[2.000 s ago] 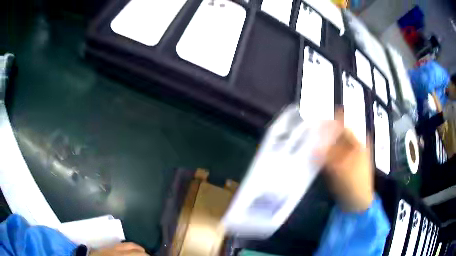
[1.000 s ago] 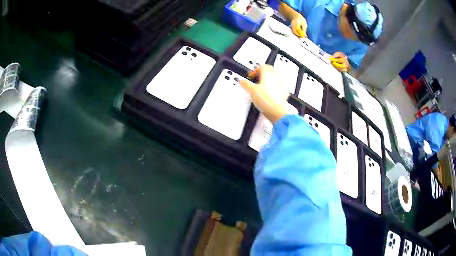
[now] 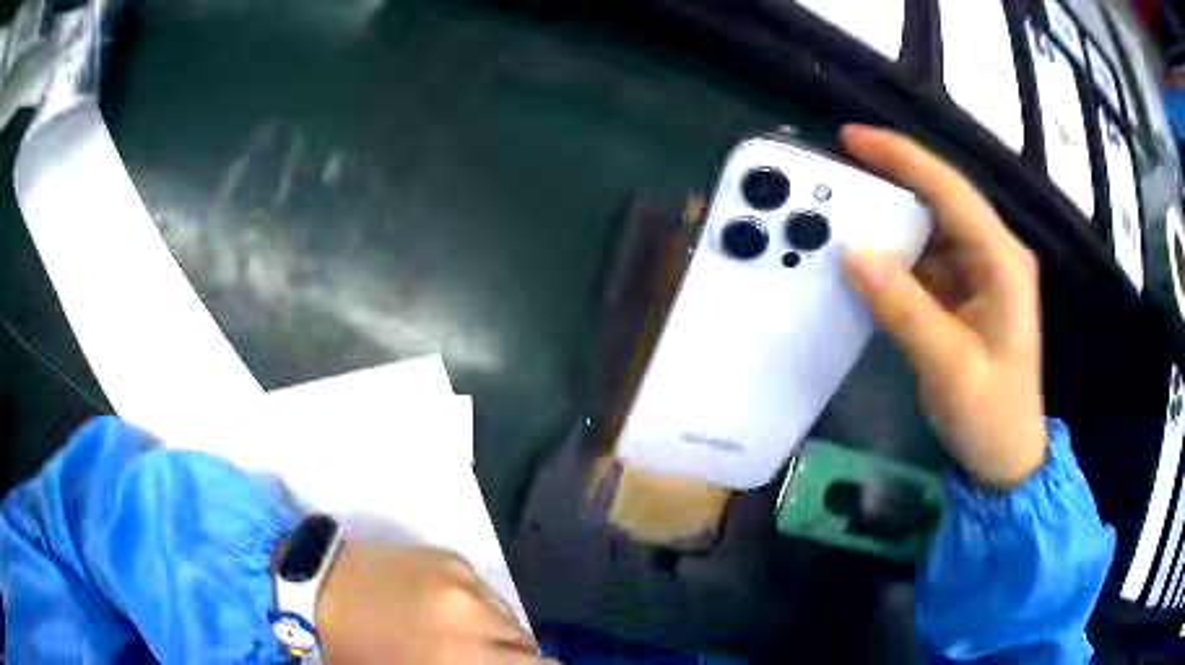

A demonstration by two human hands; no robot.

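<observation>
A white smartphone (image 3: 767,338), back up with its black camera rings at the far end, is held by my right hand (image 3: 968,312) at its upper right edge. The phone is over the dark phone holding fixture (image 3: 559,487), whose tan cushion (image 3: 667,507) shows below the phone's near end. Whether the phone touches the cushion I cannot tell. My left hand (image 3: 416,611) lies at the bottom on the white label roll strip (image 3: 370,448); its fingers are cut off by the lower edge, and its grip is hidden. The green positioning template (image 3: 863,501) lies right of the fixture.
The white strip curls up to the far left, with printed labels at its end (image 3: 76,52). A black phone tray (image 3: 832,78) with white phones runs along the upper right. More phones stand in a row (image 3: 1166,507) at the right edge. The dark green mat (image 3: 377,195) lies beneath.
My right hand has come back from the tray with a phone and now holds it over the fixture. The view has shifted down, showing the template and my left wristband.
</observation>
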